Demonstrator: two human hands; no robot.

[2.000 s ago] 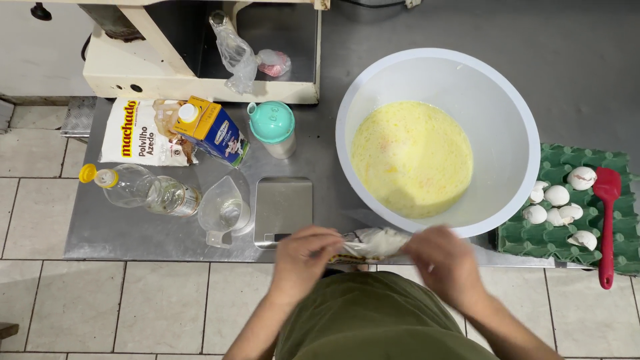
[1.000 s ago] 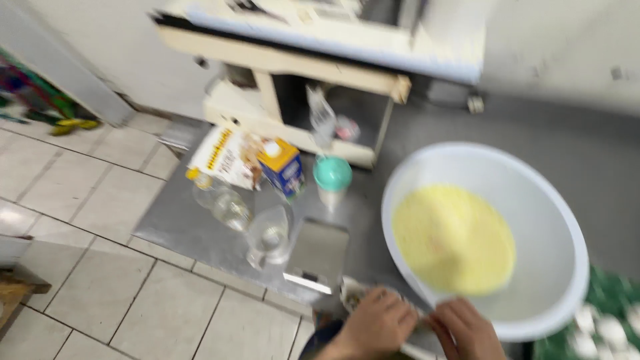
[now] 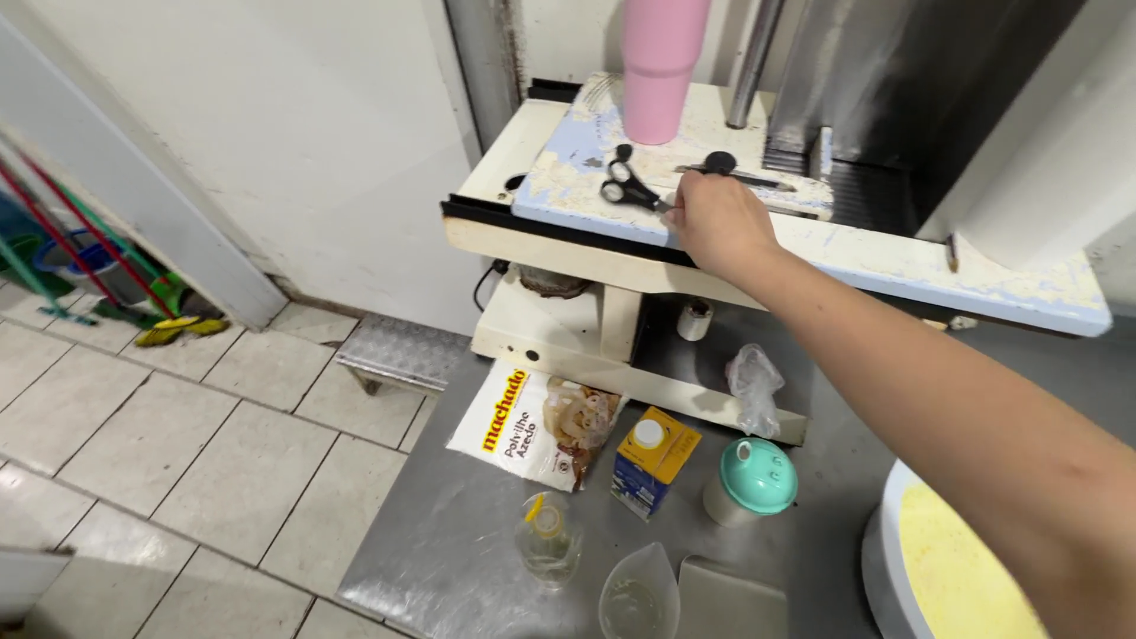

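Observation:
My right hand is over the worn, painted top of the white machine, its arm coming in from the right. Its fingers are at the blades of black-handled scissors, whose handles point left; whether they grip the blades cannot be told. Just behind the hand lie a round black knob and a thin dark tool. A tall pink tumbler stands behind the scissors. My left hand is out of view. At the lower right, the white bowl of yellow mixture is partly hidden by my forearm.
On the steel table are a starch packet, a carton, a shaker with a turquoise lid, a clear bottle, a measuring jug and a flat scale. A white cylinder stands at right.
Both hands were together at the table's front edge by the bowl, at a small packet. My right hand is now at the machine top; my left has left the view, which has swung up and left.

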